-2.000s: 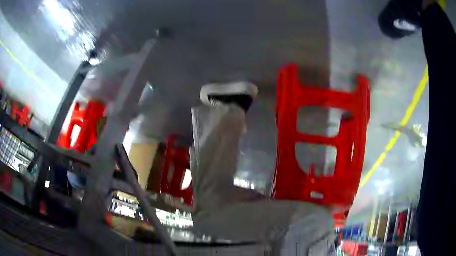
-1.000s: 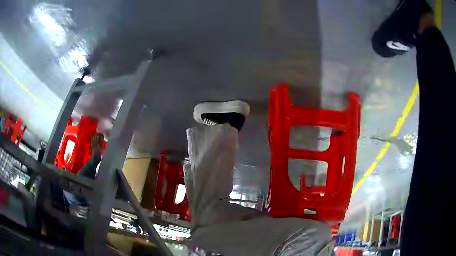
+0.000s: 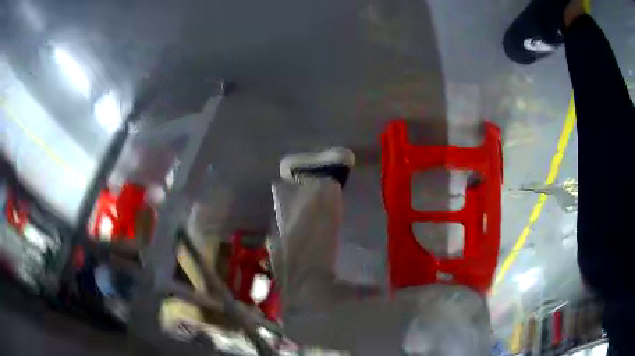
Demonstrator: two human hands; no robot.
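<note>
No hand of mine shows in the head view. The view is upside down and blurred. A red plastic stool with slotted openings stands on the grey floor right of centre. A leg in light grey trousers with a black-and-white shoe is left of the stool. The trousers' upper part overlaps the stool's lower edge in the picture.
A grey metal frame stands at the left, with more red stools behind it. A person's leg in black with a black shoe is at the right edge. A yellow line crosses the floor.
The view has shifted slightly, and the frame at the left is more blurred. The black leg and shoe at the right appear a little further left. No hand has appeared.
</note>
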